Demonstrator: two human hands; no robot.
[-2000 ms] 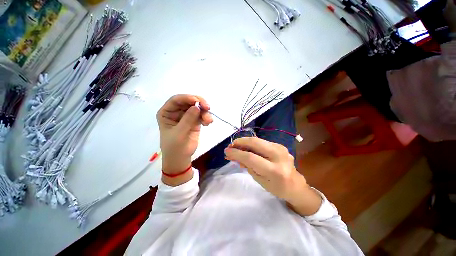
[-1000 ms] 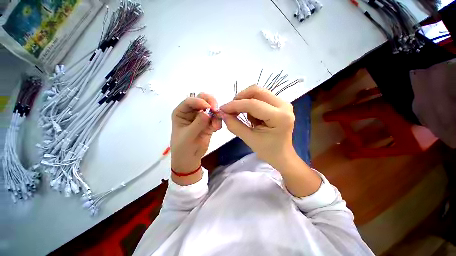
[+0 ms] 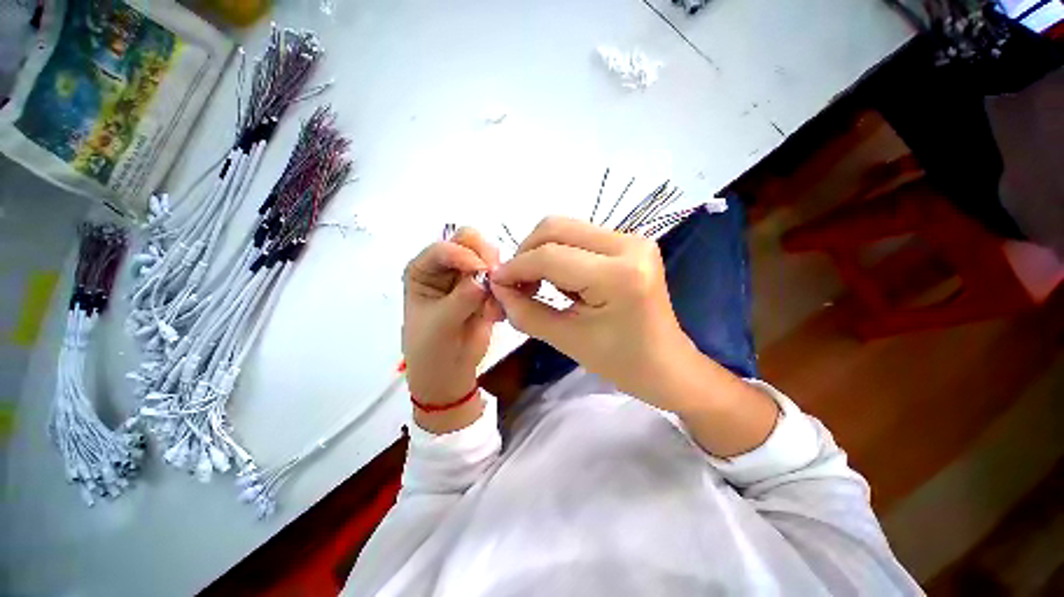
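Observation:
My left hand [image 3: 449, 306] and my right hand [image 3: 595, 306] meet at their fingertips above the table edge. My left fingers pinch a small connector housing [image 3: 482, 280], mostly hidden by the fingertips. My right thumb and forefinger touch it and pinch something too small to make out, likely a thin lead wire. Thin dark lead wires [image 3: 653, 210] fan out behind my right hand, with a white connector housing [image 3: 715, 205] at the end of one group. The cable these wires come from is hidden by my right hand.
Harness bundles [image 3: 222, 315] lie at left, below a printed bag [image 3: 111, 99]. A single cable [image 3: 338, 428] lies near the table edge. Loose white housings [image 3: 630, 67] are scattered at the back. A red stool [image 3: 922, 262] and part of a person in dark clothing [image 3: 974, 128] are at right.
My right hand has come up from the wire base to my left fingertips and stays there. The wire fan now shows behind my right hand. The view has shifted slightly.

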